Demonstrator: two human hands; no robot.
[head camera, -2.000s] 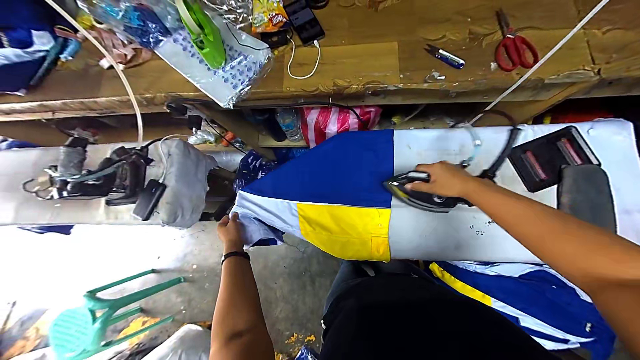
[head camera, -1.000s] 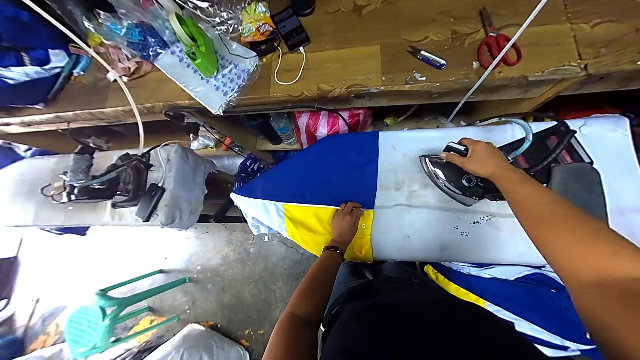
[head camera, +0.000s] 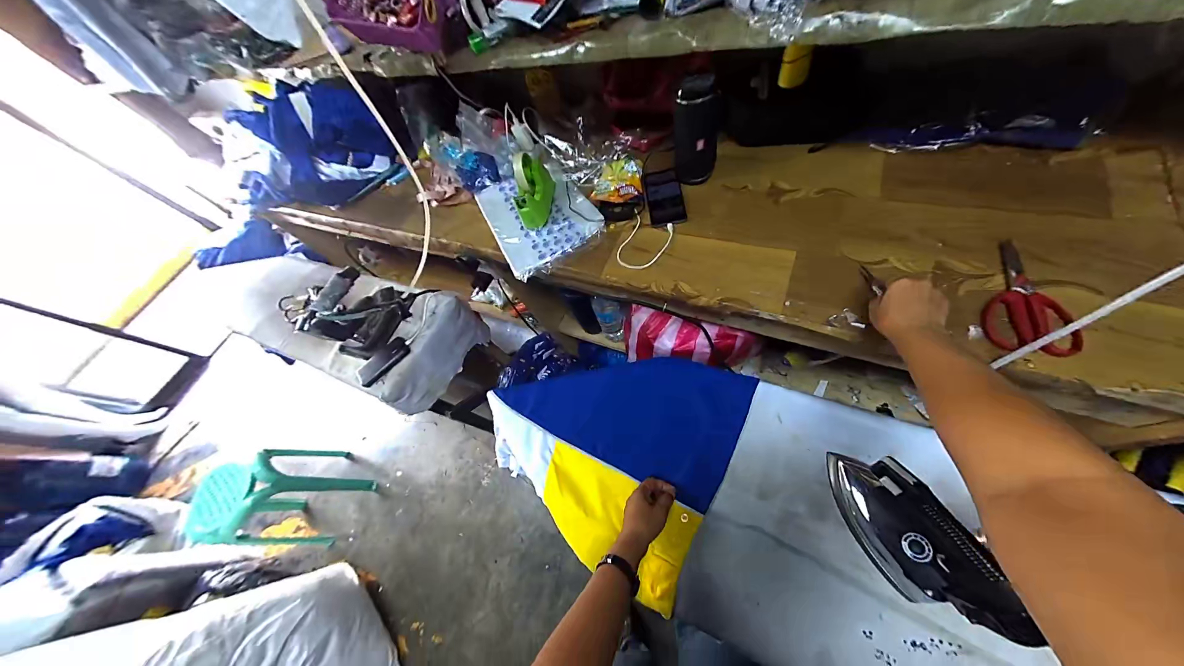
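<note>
A blue, yellow and white garment is spread over the narrow end of a padded ironing board. My left hand rests on its yellow part near the blue seam, fingers curled; whether it pinches the cloth I cannot tell. On the wooden bench, my right hand closes on thread snips, of which only the tip shows. A black electric iron lies on the board, below my right forearm. Red-handled scissors lie on the bench to the right of my right hand.
On the wooden bench are a phone with a white cable, a green tape dispenser and a black cylindrical speaker. Another padded board with an iron stands at left. A green plastic chair is on the floor. A white cord crosses at right.
My right hand has let go of the iron and moved up to the snips on the bench. My left hand has moved from the garment's left end onto its yellow part. The view has shifted toward the bench.
</note>
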